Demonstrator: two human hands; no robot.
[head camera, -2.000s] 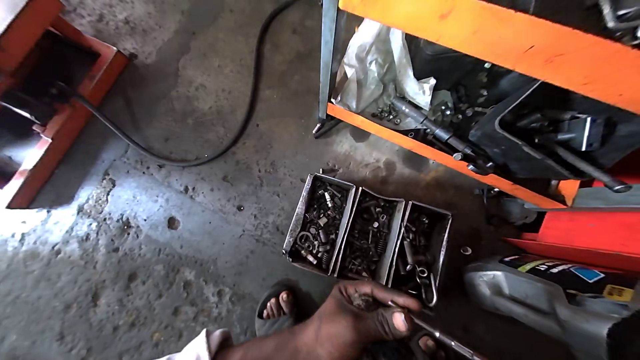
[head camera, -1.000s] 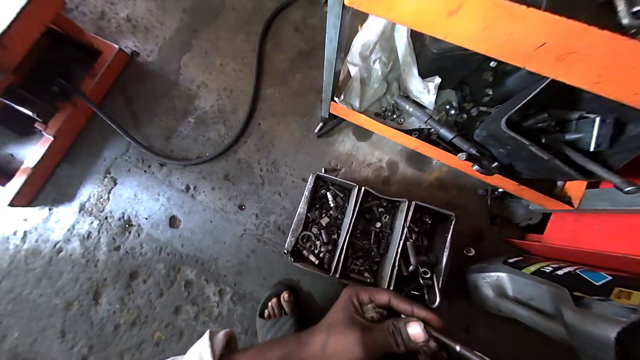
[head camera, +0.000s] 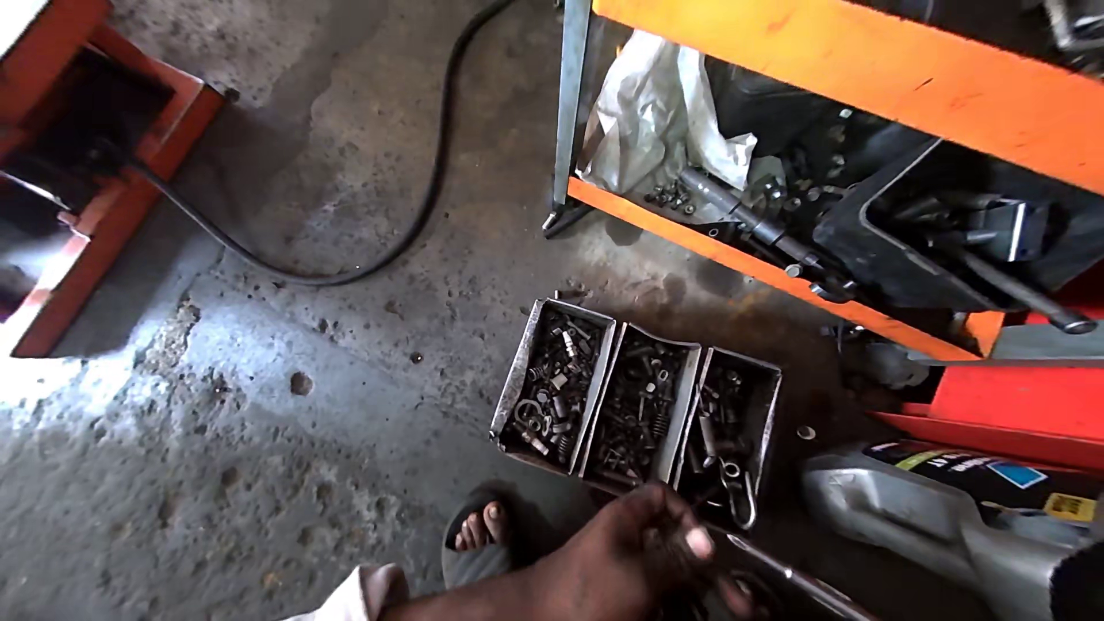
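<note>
My left hand (head camera: 625, 552) reaches in from the bottom, its thumb and bent fingers closed around the upper end of a thin metal rod (head camera: 789, 572). The rod slants down to the right, and its lower end is cut off by the frame. Just beyond my fingers, three open trays lie side by side on the floor: a left tray (head camera: 515, 388), a middle tray (head camera: 660, 335) and a right tray (head camera: 770, 410). All hold small dark metal parts, among them springs, nuts and bolts. My right hand cannot be made out.
An orange metal shelf (head camera: 690, 241) at the upper right holds a plastic bag (head camera: 642, 103), a black bin (head camera: 897, 172) and loose tools. A grey plastic bottle (head camera: 914, 509) lies at the lower right. A black cable (head camera: 440, 147) curves across the floor from a red metal frame (head camera: 129, 233). My sandalled foot (head camera: 479, 535) is beside my forearm.
My left hand's fingers have shifted slightly and curl more downward; more of the right tray's near end now shows. The trays have not moved.
</note>
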